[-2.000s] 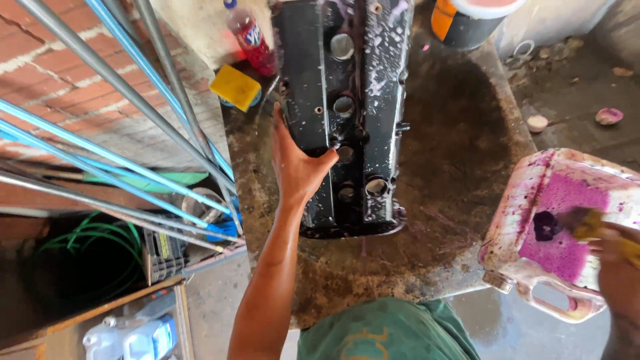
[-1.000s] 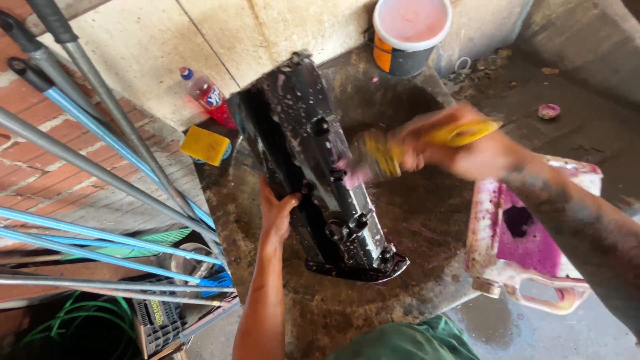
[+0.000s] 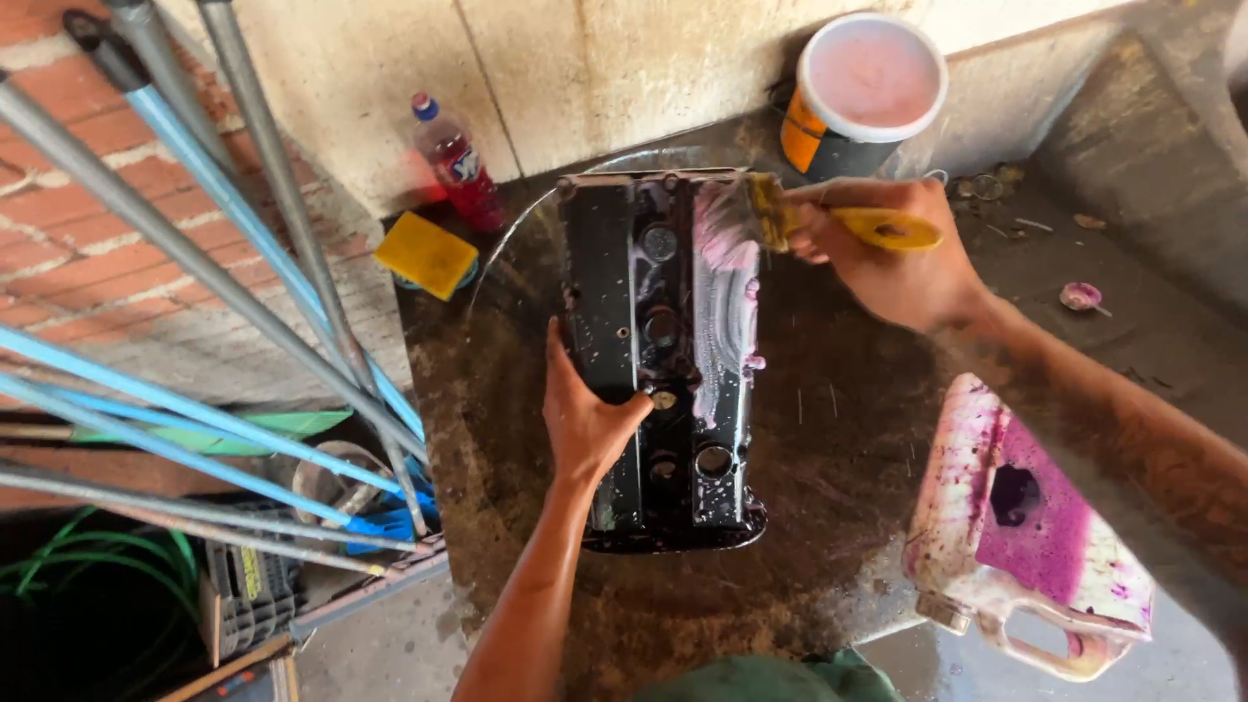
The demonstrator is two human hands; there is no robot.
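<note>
A black engine valve cover (image 3: 666, 361) lies upright in view on the stained worktop (image 3: 829, 409). My left hand (image 3: 593, 419) grips its left side, the thumb reaching over to a hole in the middle channel. In my right hand (image 3: 892, 253) is a yellow-handled paintbrush (image 3: 770, 213), its bristles on the cover's upper right edge. Pinkish foam streaks the right raised band beneath the bristles. Right of the cover, a cut-open plastic jug (image 3: 1038, 526) holds purple-pink liquid, or is coated with it; partly behind my right forearm.
A yellow sponge (image 3: 427, 255) and a bottle of red liquid (image 3: 458, 166) stand at the back left. Behind the cover is a bucket (image 3: 868, 83) with pink contents. Blue and grey poles (image 3: 244, 244) lean at the left, above a crate (image 3: 255, 575). Beyond my right hand lies a small pink-stained object (image 3: 1080, 296).
My right hand has brought the brush from the jug to the cover, then up to its top right part. The cover, tilted a second ago, is now straight, and foam has spread along its right band.
</note>
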